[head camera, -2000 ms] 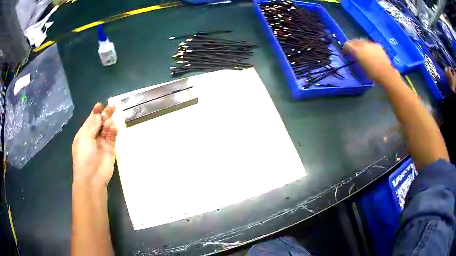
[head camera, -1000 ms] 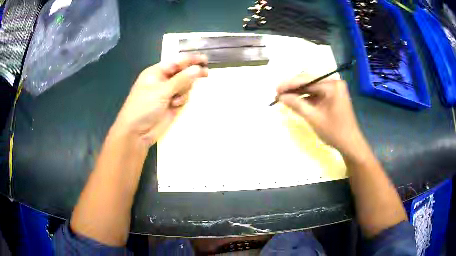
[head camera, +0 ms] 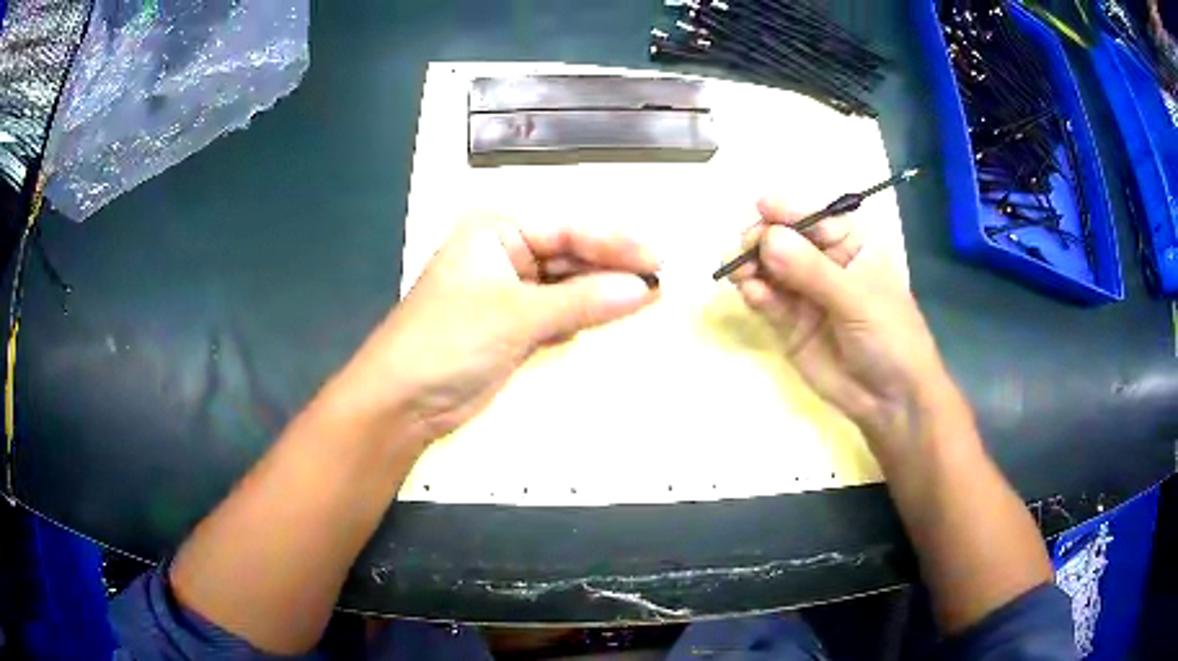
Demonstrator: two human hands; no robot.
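My right hand (head camera: 833,291) holds a thin black cable assembly (head camera: 842,204) between thumb and fingers. Its thicker black end points left and down, and its pale metal tip points up to the right. My left hand (head camera: 543,291) pinches a tiny black part (head camera: 651,279) between thumb and forefinger, mostly hidden by the fingertips. The part and the cable end are a short gap apart, above the white work sheet (head camera: 581,413). The other left fingers are curled, and what they may hold is hidden.
A grooved metal block (head camera: 592,119) lies at the sheet's top. A cable pile (head camera: 775,49) lies behind the sheet's top right. The blue parts bin (head camera: 1102,258) with black cables stands at right, another blue tray (head camera: 1143,142) beyond it. A clear plastic bag (head camera: 181,97) lies top left.
My right hand has come from the blue bin with a cable and now holds it over the sheet. My left hand has moved right, its fingertips now pinching a small black part. The view has shifted.
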